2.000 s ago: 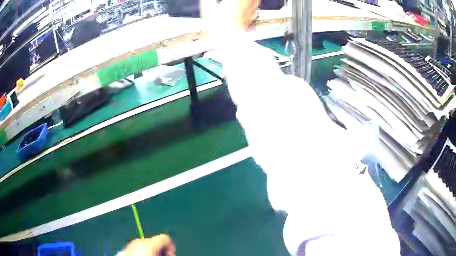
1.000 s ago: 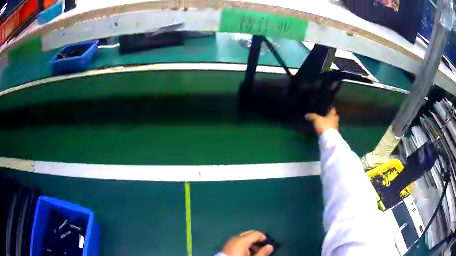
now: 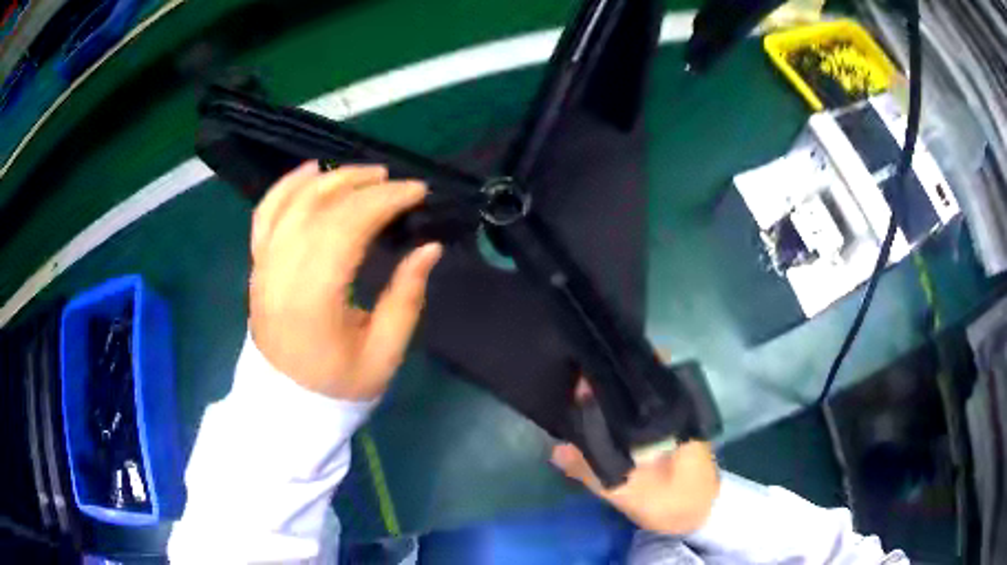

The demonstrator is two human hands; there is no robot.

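Note:
A black three-armed base (image 3: pixel 569 292) lies over a dark triangular board (image 3: pixel 475 342) with upright corner pieces. Its round hub shows a shiny ring, and part of a teal circle shows beneath. My left hand (image 3: pixel 331 276) is closed around the base's left arm, with fingers over it and thumb on the near side. My right hand (image 3: pixel 663 486) grips the lower right end, where arm and corner block overlap; its fingers are partly hidden below. The upper arm runs out of the top of the picture.
A blue bin (image 3: pixel 149 408) with small black parts stands at the left beside dark parallel bars (image 3: pixel 42 419). At the right are a yellow bin (image 3: pixel 790 50) of small parts, a white-grey box (image 3: pixel 872 177) and a black cord (image 3: pixel 883 254). A blue surface (image 3: pixel 519 539) shows at the bottom.
My right hand has come back from the far belt to the near bench. The black base and board are now close in front of me. My left hand has moved up onto the base.

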